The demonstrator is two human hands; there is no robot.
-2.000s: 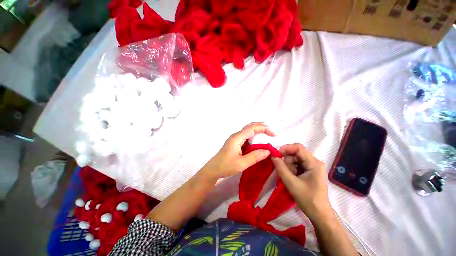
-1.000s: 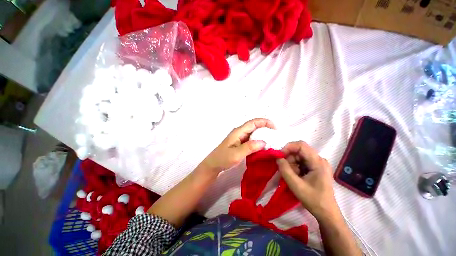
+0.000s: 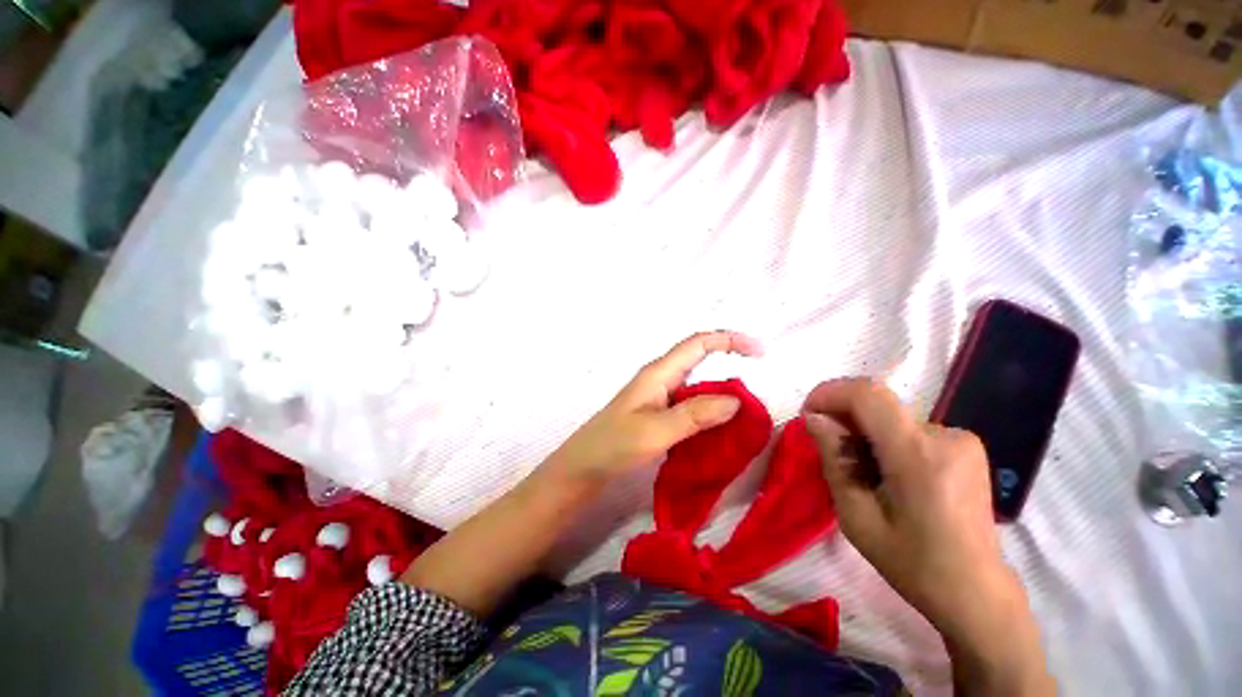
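Observation:
A red plush piece (image 3: 708, 470) with long narrow ends lies at the table's near edge, against the wearer's patterned clothing. My left hand (image 3: 667, 409) pinches the tip of its upper end between thumb and fingers. A pom-pom is not clearly seen there; the area by the fingers is overexposed. My right hand (image 3: 906, 483) is to the right, apart from the left, with thumb and fingertips pinched together beside another red end. A needle or thread in it is too small to tell.
A clear bag of white pom-poms (image 3: 327, 279) lies left. A red heap (image 3: 654, 61) and cardboard box (image 3: 1062, 34) are at the far side. A smartphone (image 3: 1011, 395), a shiny metallic item (image 3: 1180, 488) and clear plastic bags (image 3: 1192, 272) lie right. A blue basket (image 3: 170, 613) holds red pieces with pom-poms.
My right hand has moved right, away from my left hand, and now partly covers the phone. The white ball seen at my left fingers is no longer distinct. The view has shifted slightly.

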